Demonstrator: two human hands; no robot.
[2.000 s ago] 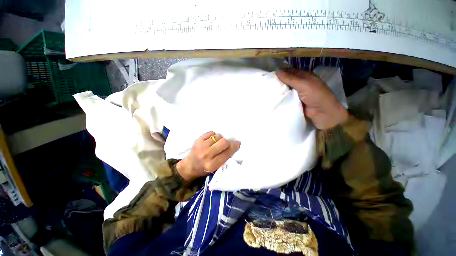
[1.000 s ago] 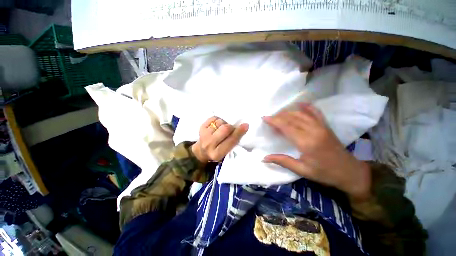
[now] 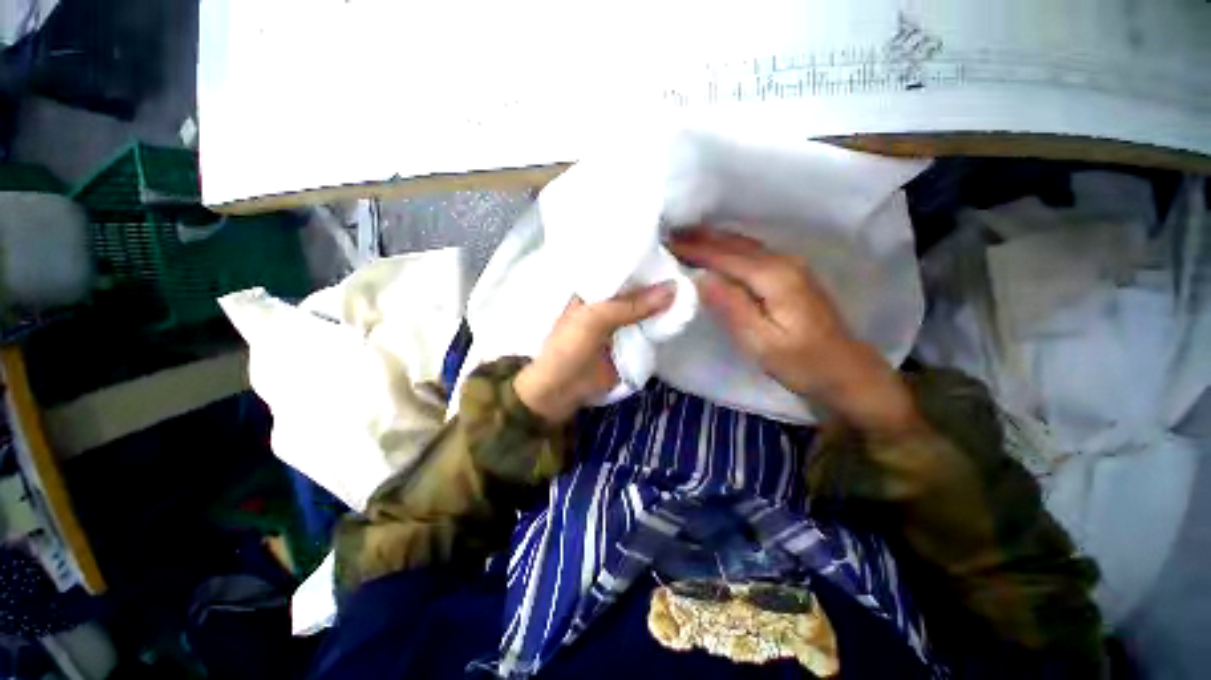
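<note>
A white fabric garment piece (image 3: 850, 266) hangs over my lap and reaches up to the table's front edge. My left hand (image 3: 591, 343) is shut on the white fabric, with a folded, bunched part between thumb and fingers. My right hand (image 3: 784, 312) is just right of it, over the fabric, fingers pointing left and slightly blurred. Whether its fingertips pinch the cloth cannot be told. The fabric between the hands is overexposed, so no seam shows clearly.
The white table (image 3: 438, 93) with a printed ruler scale (image 3: 810, 77) spans the top. Cream cloth (image 3: 359, 359) lies left of my lap. A green crate (image 3: 146, 246) stands at the left. Pale cloth pieces (image 3: 1089, 319) are piled at the right. A striped apron (image 3: 624, 492) covers my lap.
The fabric has been lifted and folded up toward the table, showing more apron. My right hand came from the fabric's right edge to beside my left hand, which has turned and moved slightly.
</note>
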